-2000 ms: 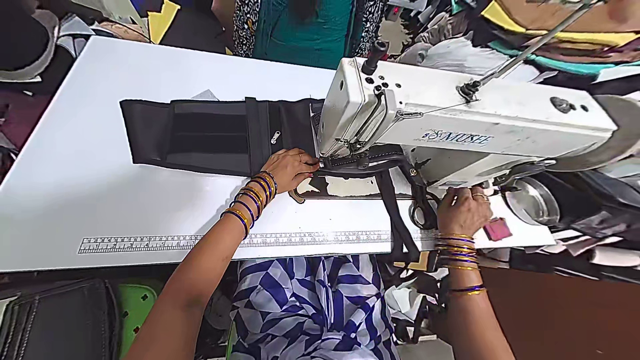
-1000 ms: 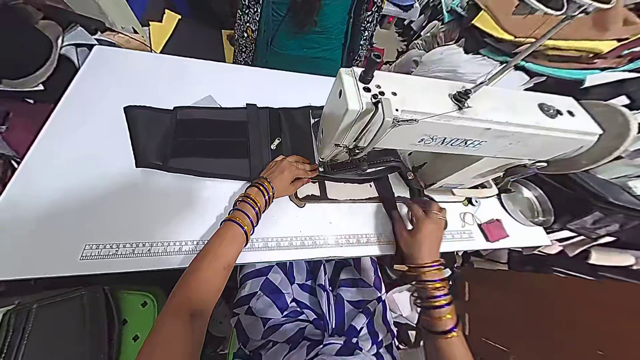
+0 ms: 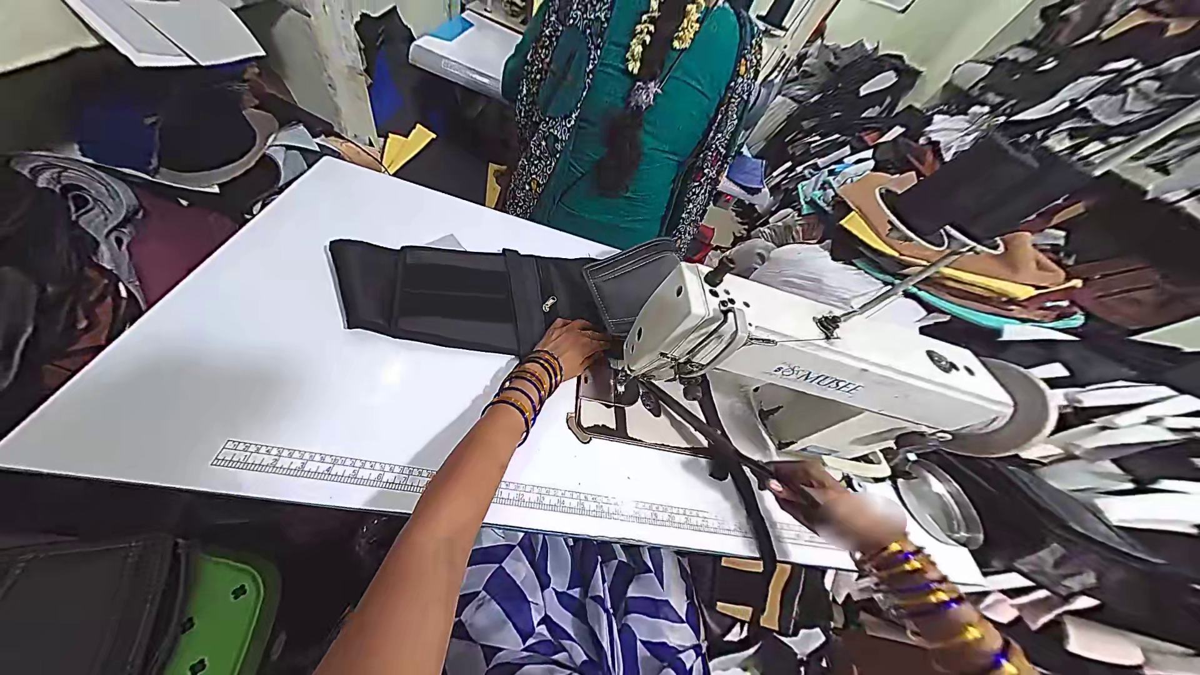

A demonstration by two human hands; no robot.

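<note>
A black fabric piece with a zipper pull [image 3: 450, 295] lies across the white table, its right end behind the head of a white industrial sewing machine [image 3: 797, 370]. My left hand [image 3: 577, 345] rests on its lower right edge, close to the needle area, fingers partly hidden by the machine. Blurred by motion, my right hand [image 3: 825, 497] is right of the needle area, at the end of a narrow black strip [image 3: 703, 427] that runs from the machine. Its fingers look closed on the strip. Another black strip [image 3: 750, 511] hangs over the table's front edge.
A ruler scale [image 3: 375, 471] runs along the front of the white table [image 3: 234, 375]. A round metal dish [image 3: 942, 497] sits right of the machine. Another person [image 3: 637, 141] is beyond the table. Piled fabric [image 3: 994, 244] lies at the right, a green chair [image 3: 220, 609] at lower left.
The black fabric's right part has moved from under the needle area to behind the machine head. My right hand has moved right, with a strip stretched toward it. The view has shifted upward.
</note>
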